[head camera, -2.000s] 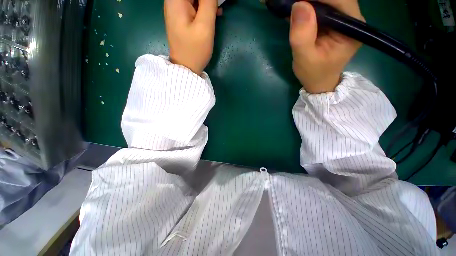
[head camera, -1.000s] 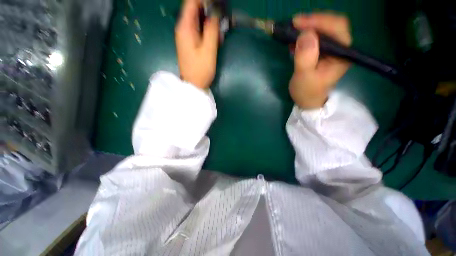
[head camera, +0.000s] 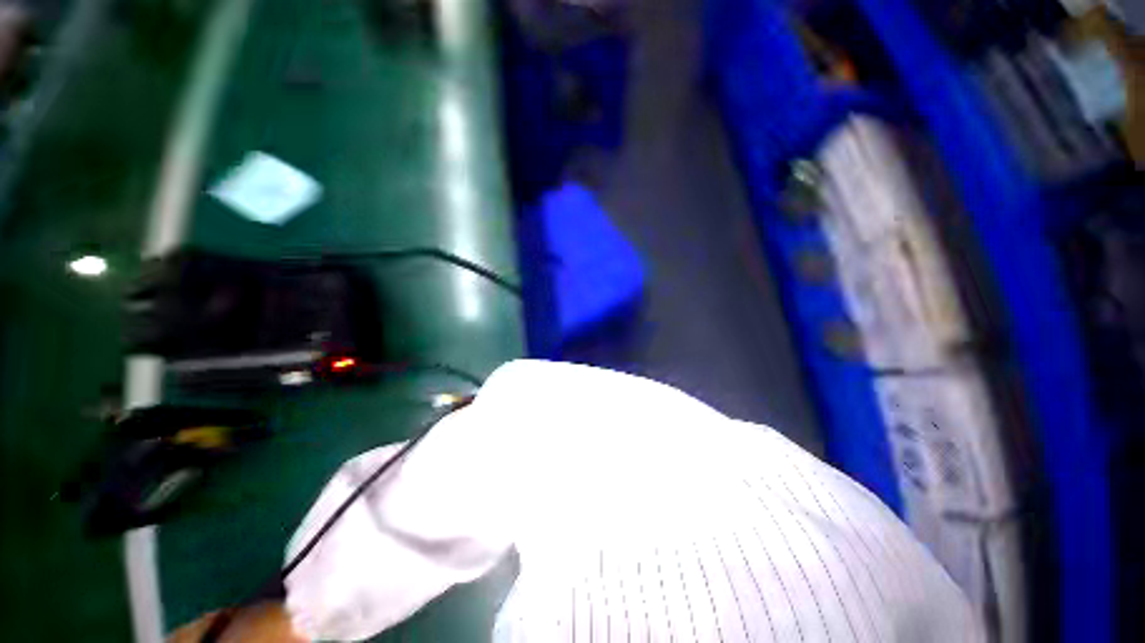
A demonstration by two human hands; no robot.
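My right hand (head camera: 258,624) is cut off by the bottom edge at the lower left; only its wrist side shows, and its fingers are out of the picture. A thin black cord (head camera: 367,487) runs from over this hand up across my white sleeve. The soldering iron's tip and any unit are not in view. My left hand is out of the picture. A black box (head camera: 258,308) with a small lit red spot stands on the green bench, blurred, above my right hand.
A black object with a yellow patch (head camera: 201,437) lies below the box. A pale square (head camera: 266,189) lies beyond it. Right of the bench are a blue bin (head camera: 590,264), a dark grey floor strip and white packages (head camera: 923,427) between blue edges.
The view has swung right, away from the work area. My left hand, the unit and the clear trays have left the picture; the right hand now shows only at the lower left edge.
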